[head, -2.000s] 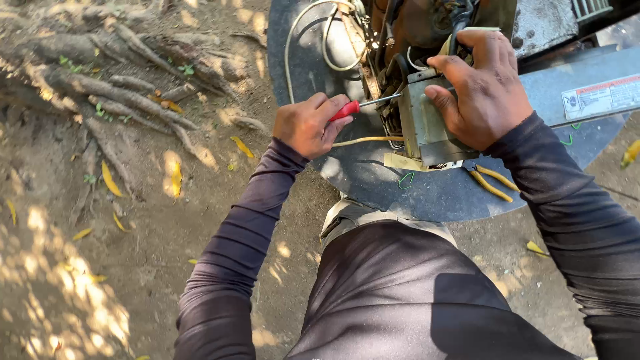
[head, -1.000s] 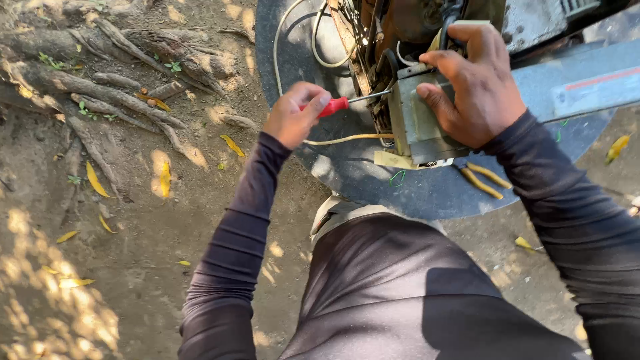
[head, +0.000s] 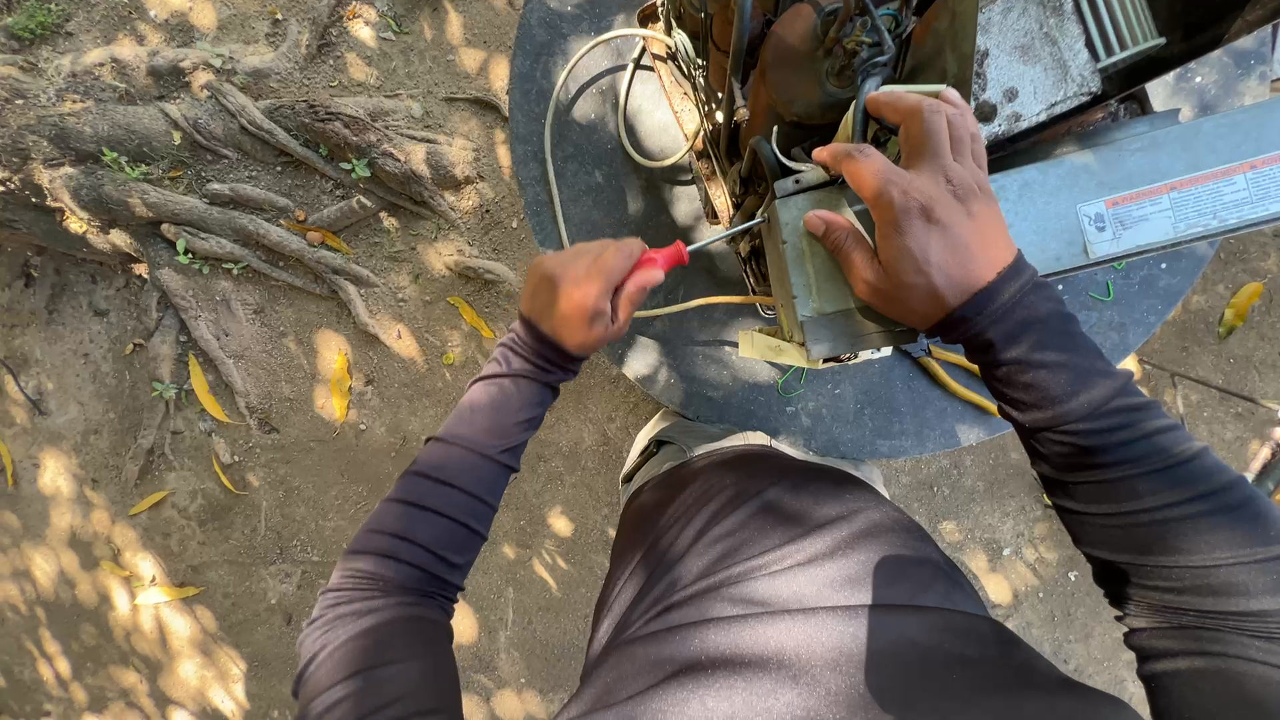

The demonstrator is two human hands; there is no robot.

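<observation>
My left hand (head: 585,292) is closed around the red handle of a screwdriver (head: 665,257). The shaft points right, and its tip meets the left edge of a grey metal box (head: 815,265), part of an opened appliance with exposed wiring. My right hand (head: 920,205) rests over that box, thumb on its face and fingers bent around its upper edge beside a dark cable (head: 868,85). A long metal panel (head: 1050,215) with a warning label extends to the right. Beneath the box lies a piece of yellowish tape or card (head: 775,348).
The appliance lies on a dark round tabletop (head: 690,400). Pliers with yellow handles (head: 960,385) lie near my right forearm. A pale cable (head: 553,150) loops at the table's left side, and a yellow wire (head: 705,302) runs to the box. Tree roots (head: 250,220) cover the ground at left.
</observation>
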